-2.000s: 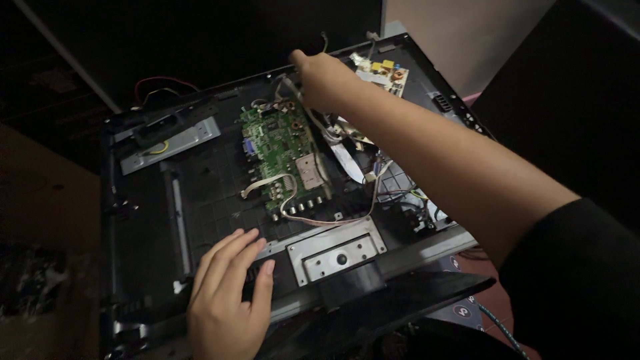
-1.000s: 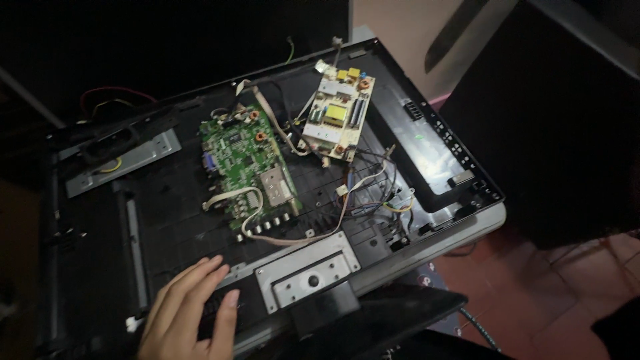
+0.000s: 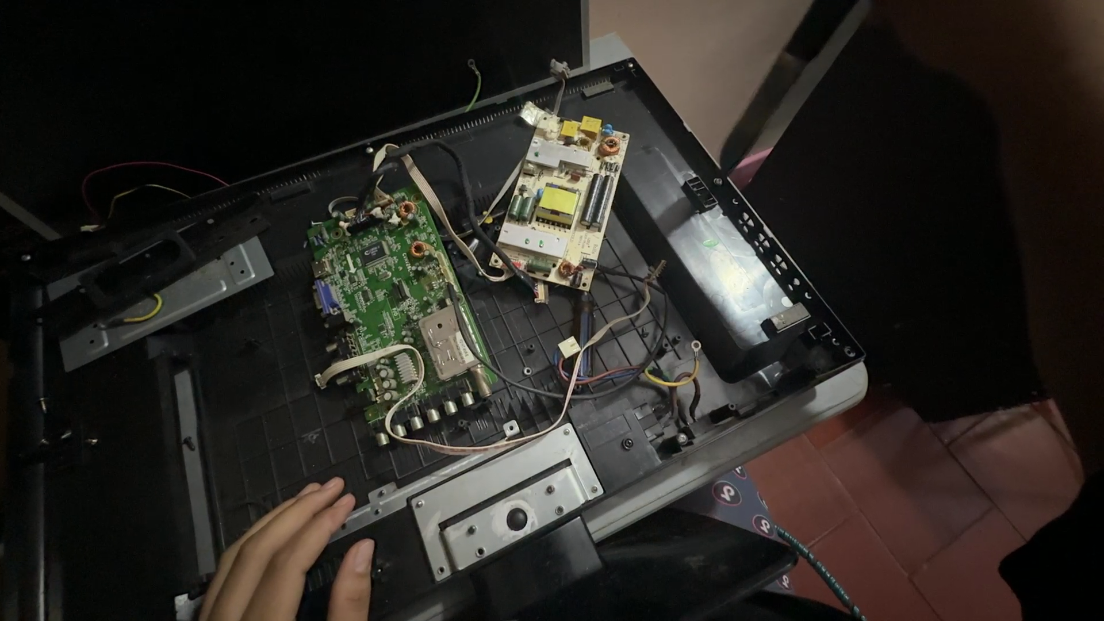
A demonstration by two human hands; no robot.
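My left hand [image 3: 289, 556] is at the bottom edge, thumb apart from the fingers, holding nothing, beside a metal stand bracket [image 3: 509, 509]. It is over the lower edge of an opened black plastic TV back housing [image 3: 259, 448]. A green main circuit board [image 3: 379, 285] lies inside, with ribbon cables across it. Right of it, a cream power supply board [image 3: 565, 203] lies tilted, wires around its lower end. Just below that board is a dark, slim handle [image 3: 584, 332], perhaps a screwdriver's. My right hand is out of view; a dark, blurred forearm and a black sleeve show at the right edge.
A slotted metal plate [image 3: 164, 297] sits at the housing's left. A large dark panel [image 3: 285, 78] stands behind. Loose wires [image 3: 681, 375] lie at the lower right inside. The black stand base [image 3: 690, 552] juts out below, above patterned cloth and red floor tiles [image 3: 914, 483].
My right hand, earlier over the housing's back edge by the boards, has gone out of view. The power supply board, partly hidden by that arm before, is fully visible. My left hand stays near the lower edge.
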